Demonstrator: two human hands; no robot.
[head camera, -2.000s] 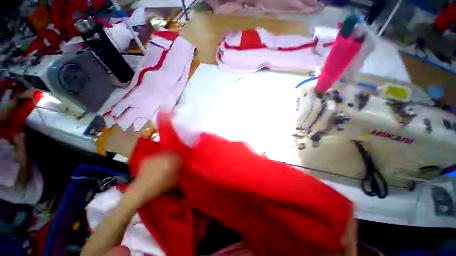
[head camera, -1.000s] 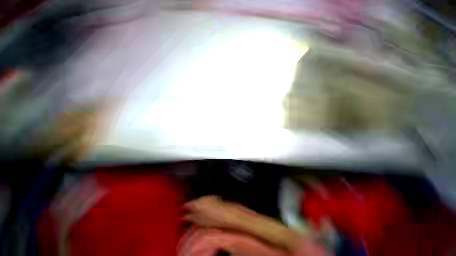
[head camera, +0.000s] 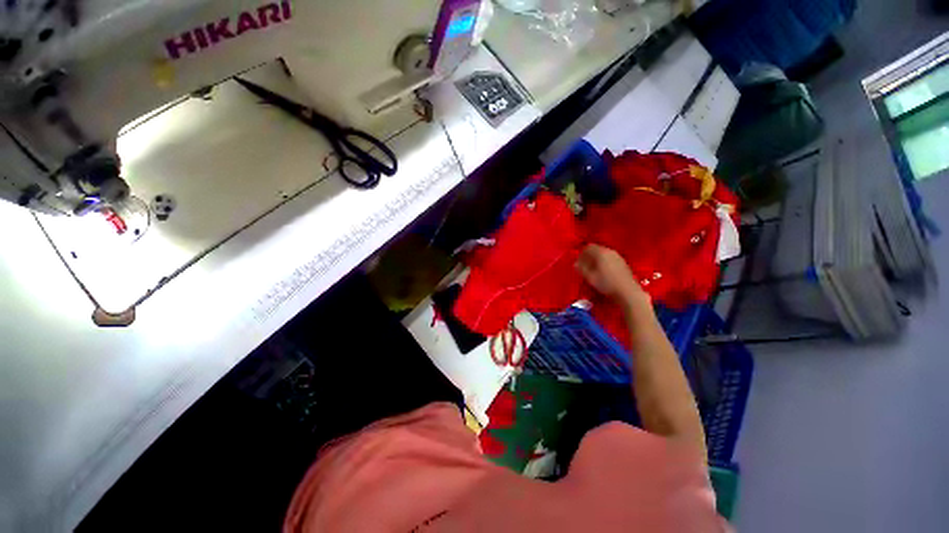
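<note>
My right hand (head camera: 604, 273) is at the end of my stretched arm, on the red fabric (head camera: 531, 255) at the near left side of a crumpled red heap (head camera: 666, 224). The fingers look closed on the fabric, partly hidden by it. The heap lies in and over a blue crate (head camera: 583, 344) to the right of the sewing table. My left hand is not in view.
The HIKARI sewing machine (head camera: 302, 52) is at the upper left, with black scissors (head camera: 338, 135) on its bed. Orange-handled scissors (head camera: 508, 346) and a black rectangle (head camera: 458, 318) lie on a low white surface. Grey folded racks (head camera: 858, 239) stand at the right.
The view has swung right, from the sewing table to the crate. The red fabric earlier held in front of the table is no longer there; my right hand is now at the red heap.
</note>
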